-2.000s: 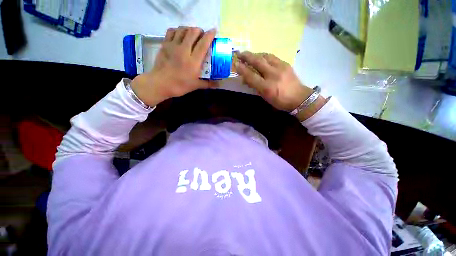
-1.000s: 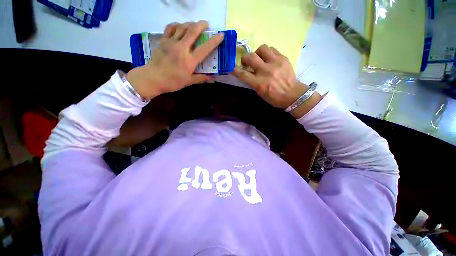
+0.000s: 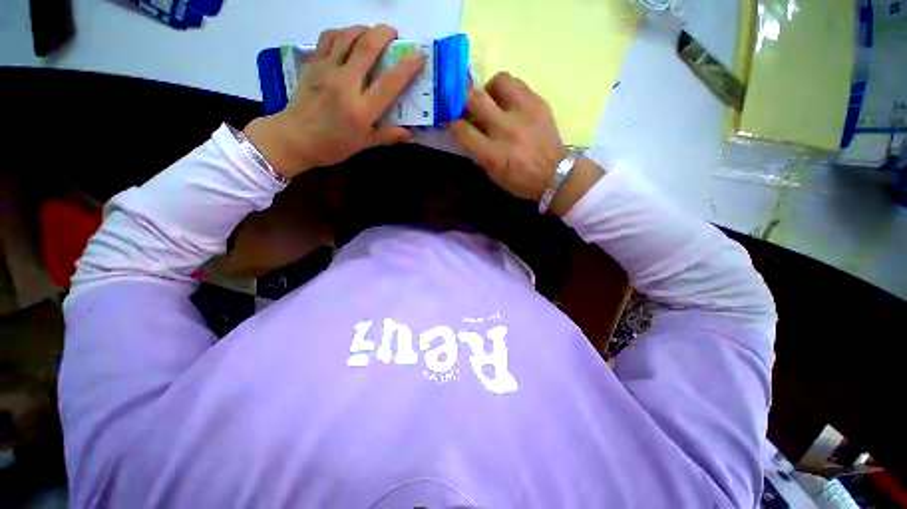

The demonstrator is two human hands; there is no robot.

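Note:
A blue-and-white retail carton (image 3: pixel 453 80) lies lengthwise near the table's front edge, its blue ends at left and right. My left hand (image 3: pixel 333 97) is wrapped over the carton's middle and grips it, with the index finger on its white printed face. My right hand (image 3: pixel 509 129) is at the carton's right end, fingers bent against the blue end. What the right fingertips hold, if anything, is hidden. The white cable seen there earlier does not show clearly now.
Yellow sheets (image 3: pixel 547 60) lie behind and right of the carton. A cutter knife (image 3: pixel 711 68) lies right of them, beside a packet of yellow sheets (image 3: pixel 796 80). Flattened cartons (image 3: pixel 179 10) are at the back left. A white cable coil (image 3: pixel 664 6) is at the top edge.
The cable seen at the carton's right end a second ago is no longer clearly visible, and my right fingers have closed in against that end. The whole table view has shifted upward.

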